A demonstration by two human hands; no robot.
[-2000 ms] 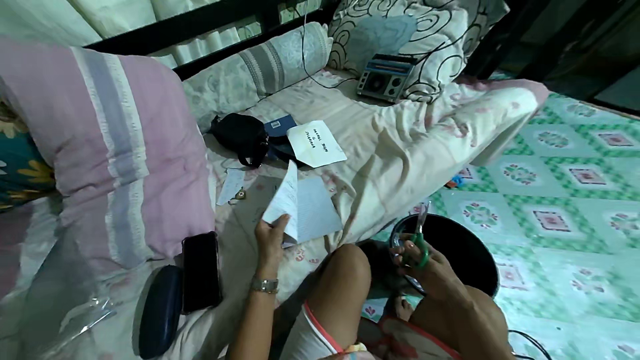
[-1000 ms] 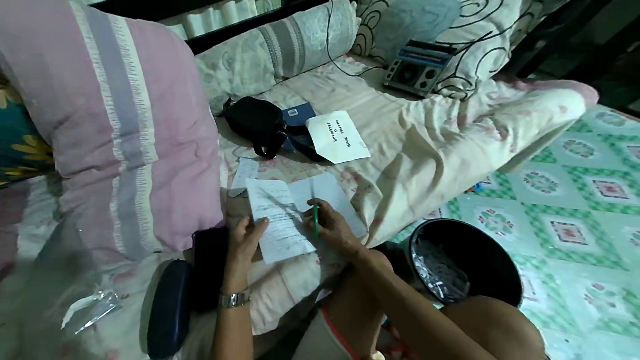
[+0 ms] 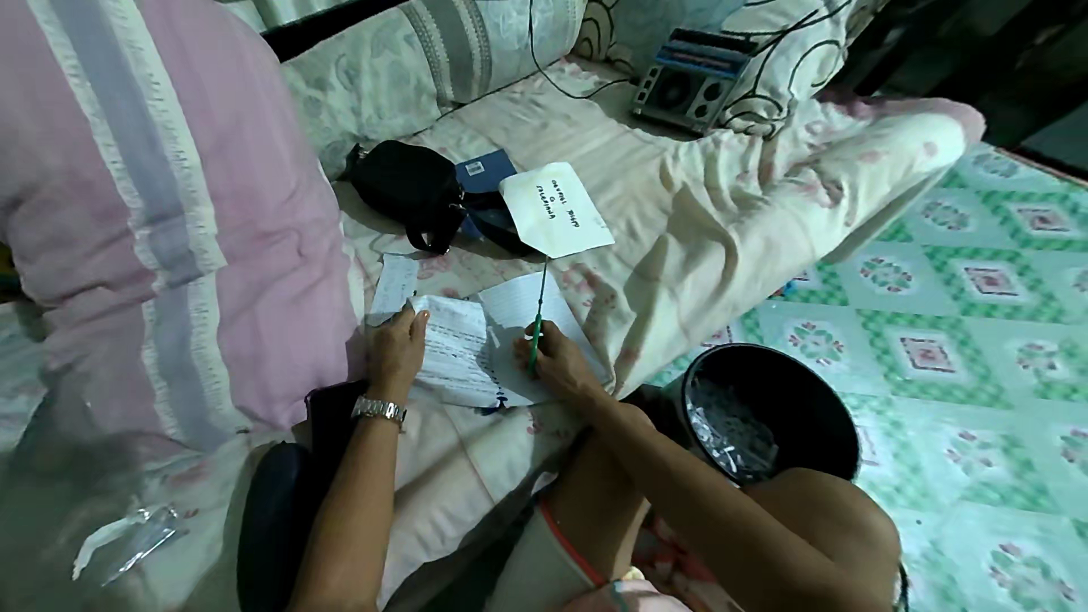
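Observation:
My left hand, with a metal wristwatch below it, grips the left edge of a handwritten sheet of paper. The sheet lies over the left part of an open notebook with lined pages. In my right hand is a pair of green-handled scissors, resting over the notebook's right page with the blades pointing away from me. Whether the blades are apart cannot be told. A small paper slip lies just beyond my left hand. A white card with handwriting lies past the scissors' tips.
A black pouch and blue booklet lie behind the papers. A radio stands by the pillows. Right of my knees is a black bin holding clear plastic pieces. A dark case and phone lie left.
My right hand has moved with the scissors from above the bin to the notebook. The page my left hand held raised now lies flatter. The view has shifted.

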